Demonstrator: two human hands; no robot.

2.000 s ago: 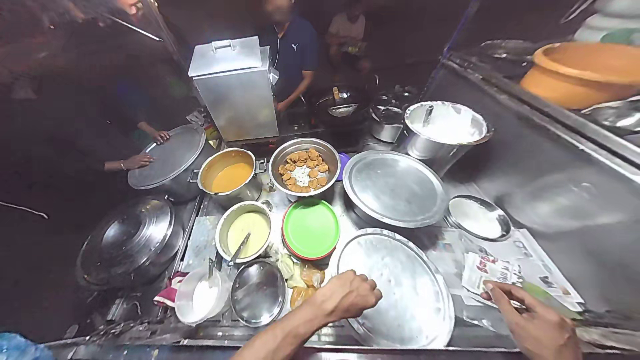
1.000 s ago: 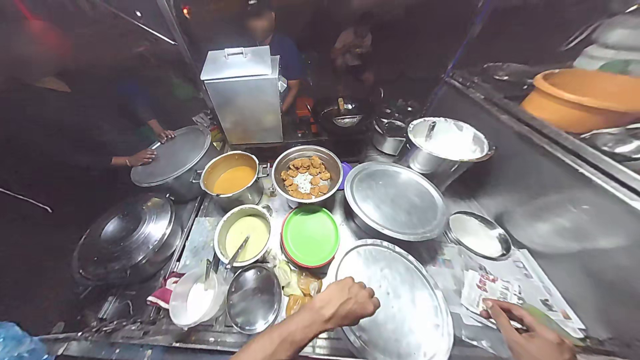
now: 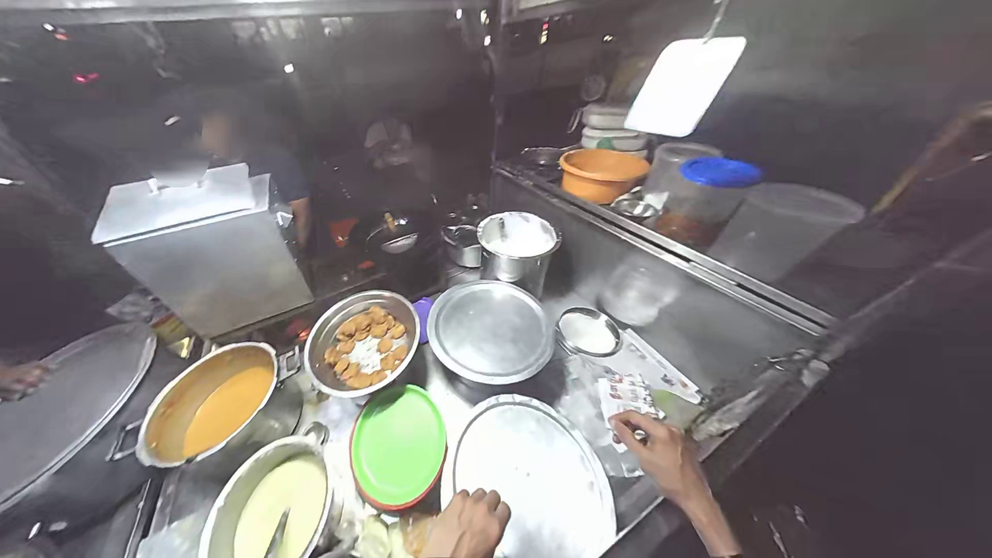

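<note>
My left hand (image 3: 471, 521), loosely closed with nothing visible in it, rests at the left edge of a large round metal lid (image 3: 535, 473). My right hand (image 3: 655, 449) has its fingertips at a printed paper sheet (image 3: 624, 394); whether they pinch it is hard to tell. A green plastic lid (image 3: 399, 446) lies left of the metal lid. Behind it stands a steel bowl of fried pieces (image 3: 372, 345). Another round metal lid (image 3: 492, 329) covers a vessel. Near the papers sits a small steel bowl with white contents (image 3: 587, 332).
At the left are a pot of orange gravy (image 3: 225, 407), a pot of pale yellow liquid (image 3: 283, 500) and a metal box (image 3: 209, 263). A steel pot (image 3: 518, 244) stands behind. An orange basin (image 3: 603, 174) occupies the right ledge. People stand beyond; another person's hand (image 3: 22, 378) touches a big lid.
The view has turned to the right, bringing the ledge with plastic containers and a hanging light into sight. Both my hands remain at about the same places, by the metal lid and the paper.
</note>
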